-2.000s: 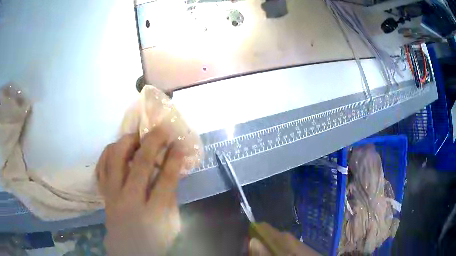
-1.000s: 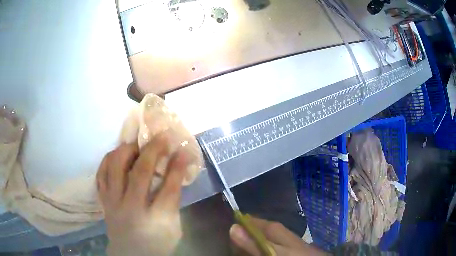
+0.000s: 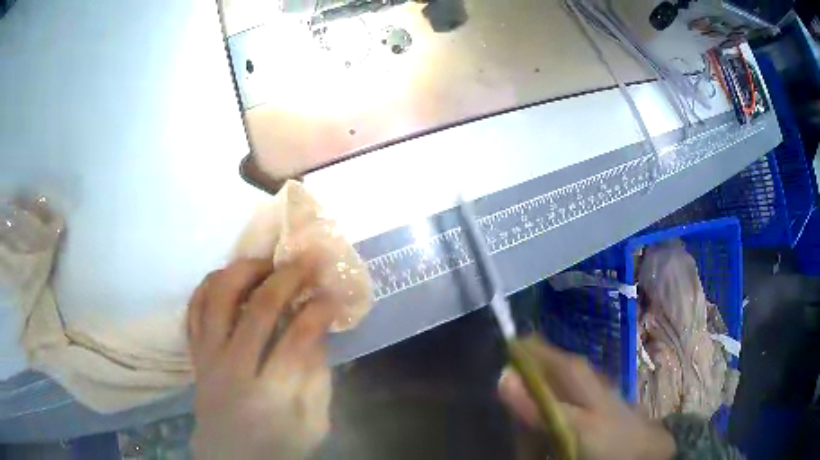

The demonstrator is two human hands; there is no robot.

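A pale peach fabric piece with small shiny beads (image 3: 319, 238) lies at the table's front edge, bunched under my left hand (image 3: 261, 332), whose fingers hold it. More of the fabric (image 3: 99, 364) trails left along the edge, with a beaded end at the far left. My right hand (image 3: 575, 404) holds scissors by their gold-yellow handle (image 3: 542, 386). The silver blades (image 3: 485, 260), blurred, point up over the ruler strip, to the right of the fabric and apart from it.
The machine bed plate (image 3: 432, 81) is at the top. A ruler strip (image 3: 557, 207) runs along the front edge. Pale threads (image 3: 629, 81) and small red and black tools (image 3: 742, 85) lie at the right. A blue basket (image 3: 629, 337) below holds beige-pink pieces (image 3: 679, 323).
The scissors came left close to the fabric, then moved right and up, away from it. My left hand stays on the fabric. The view has shifted a little.
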